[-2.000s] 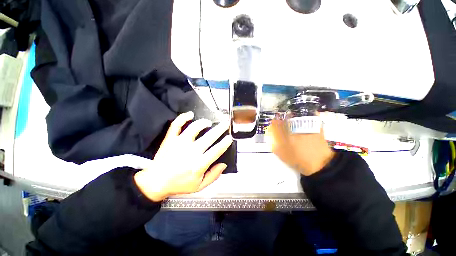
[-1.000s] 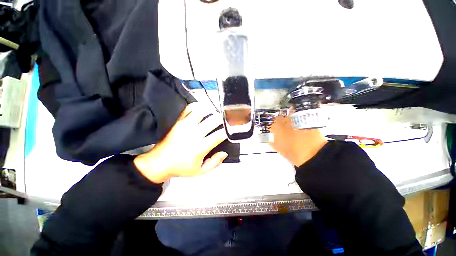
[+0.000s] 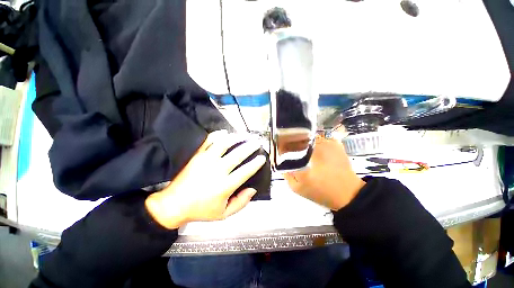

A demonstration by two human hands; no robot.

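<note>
The dark navy garment (image 3: 129, 73) lies heaped left of the machine head. Its dark edge (image 3: 260, 179) reaches under my left hand (image 3: 211, 180), which lies flat on it with fingers spread, pressing it to the table. My right hand (image 3: 327, 175) is bent beside the needle area, right of the shiny metal cover (image 3: 293, 101). Its fingertips are partly behind the cover, and I cannot tell if they hold anything. The presser foot and needle are hidden. The white machine head (image 3: 360, 50) stands above both hands.
The ribbed tension dial (image 3: 363, 144) is just above my right hand. A red-yellow handled tool (image 3: 407, 165) lies to the right on the table. A tape measure (image 3: 253, 242) runs along the front edge. A cardboard box (image 3: 476, 247) is below at right. Black fabric hangs at the far right.
My right hand has moved left from the dial to behind the metal cover. My left hand stays on the dark edge. The view has shifted slightly.
</note>
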